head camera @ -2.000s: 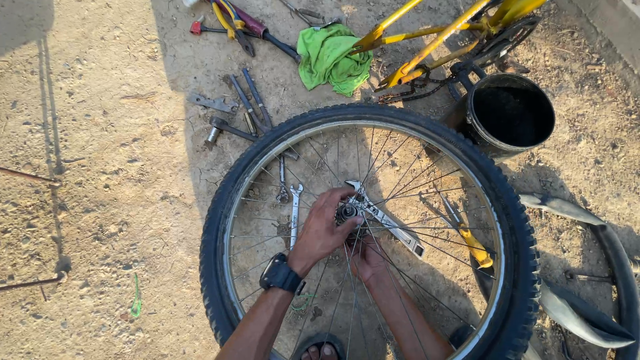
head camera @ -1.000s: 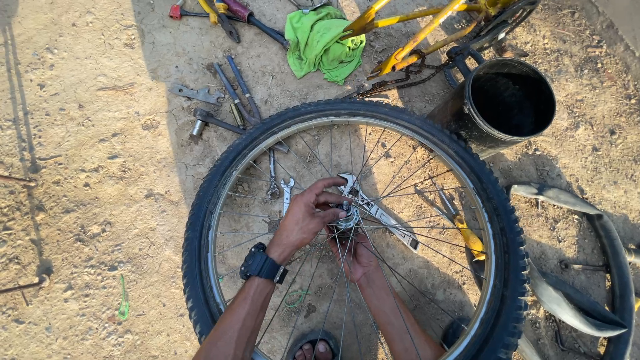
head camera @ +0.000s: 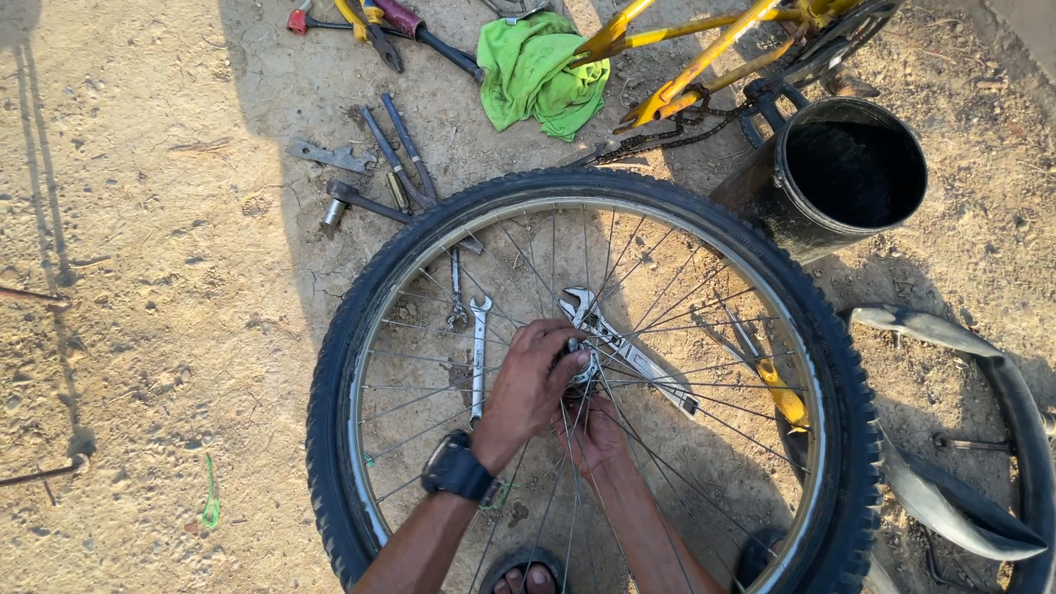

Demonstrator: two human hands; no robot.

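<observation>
A bicycle wheel (head camera: pixel 592 188) with a knobbly black tyre is held above the dirt ground. My left hand (head camera: pixel 532 384), below a dark wristwatch (head camera: pixel 459 469), has its fingers around the top of the wheel's hub (head camera: pixel 584 371). Under the hub, seen through the spokes, my right hand (head camera: pixel 592 436) is at its lower end; its fingertips are partly hidden. Beyond the spokes lie an adjustable wrench (head camera: pixel 639 359), a combination wrench (head camera: pixel 478 359), a smaller wrench (head camera: pixel 456 289) and a yellow-handled tool (head camera: pixel 780 392).
Pliers (head camera: pixel 379 41), a socket wrench (head camera: pixel 363 200), a flat spanner (head camera: pixel 330 155) and a green cloth (head camera: pixel 540 74) lie beyond the wheel. A yellow bicycle frame (head camera: pixel 701 62) and a black bucket (head camera: pixel 784 190) stand at upper right. An inner tube (head camera: pixel 1011 396) lies at right.
The fingers of my left hand, more spread over the hub a second ago, are now curled closer around its top. My right hand remains below the hub.
</observation>
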